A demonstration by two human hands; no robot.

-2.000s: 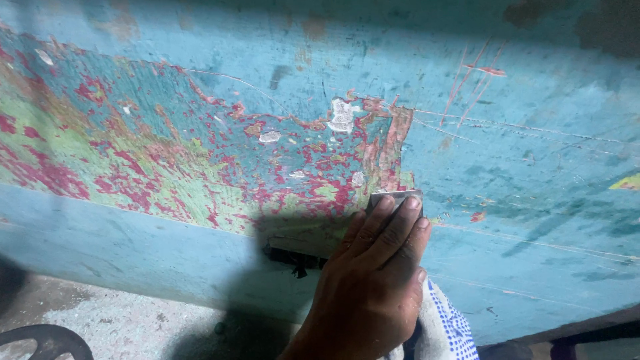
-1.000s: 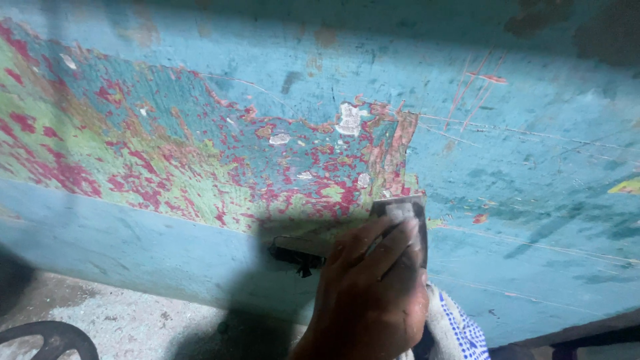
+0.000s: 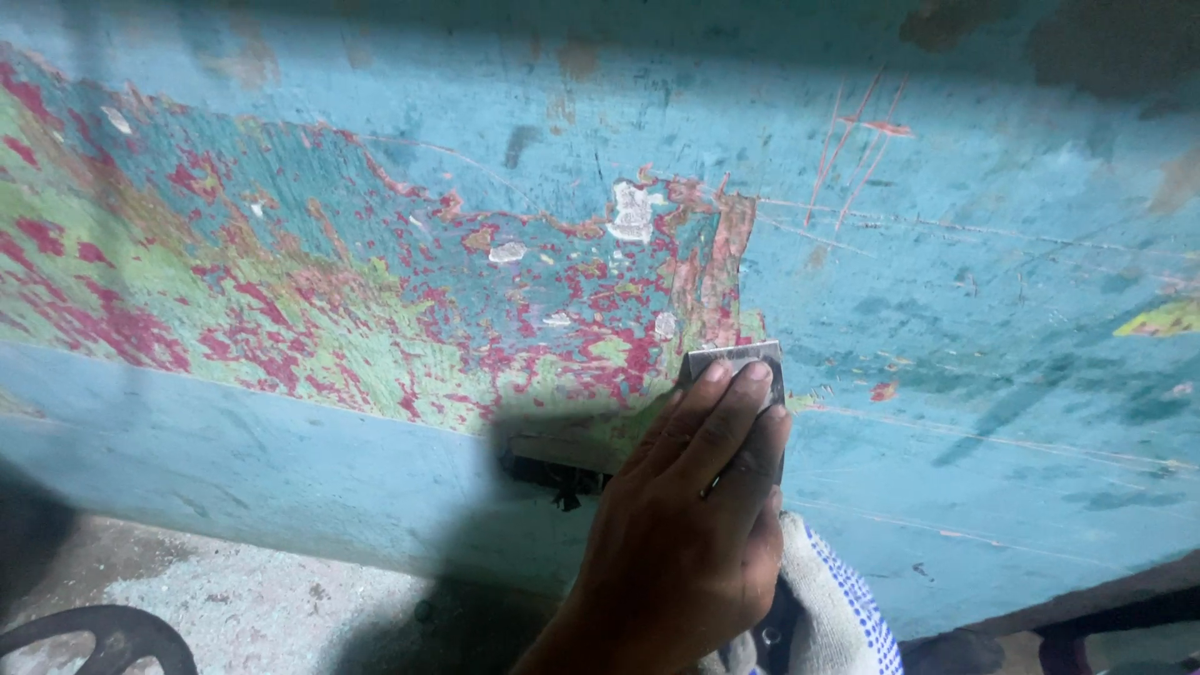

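My bare left hand (image 3: 703,506) lies with its fingers pressed on the flat metal blade of a scraper (image 3: 759,354), fingertips close to the blade's upper edge. The blade rests against a blue painted surface (image 3: 937,328), at the lower end of a stripped reddish-brown strip (image 3: 727,267). My right hand (image 3: 834,600), in a white knitted glove with blue dots, is partly hidden below and to the right of the left; it is closed around the tool's dark handle (image 3: 776,623), of which little shows.
Left of the blade spreads a patch of worn green, red and teal paint (image 3: 281,272). A dark slot (image 3: 553,473) opens in the surface by my left hand. A dark wheel-like rim (image 3: 103,619) stands at lower left, over a floor (image 3: 253,591) with pale flakes.
Since one second ago, my left fingertips have moved up along the blade, closer to its upper edge. Both hands stay at the lower end of the stripped strip.
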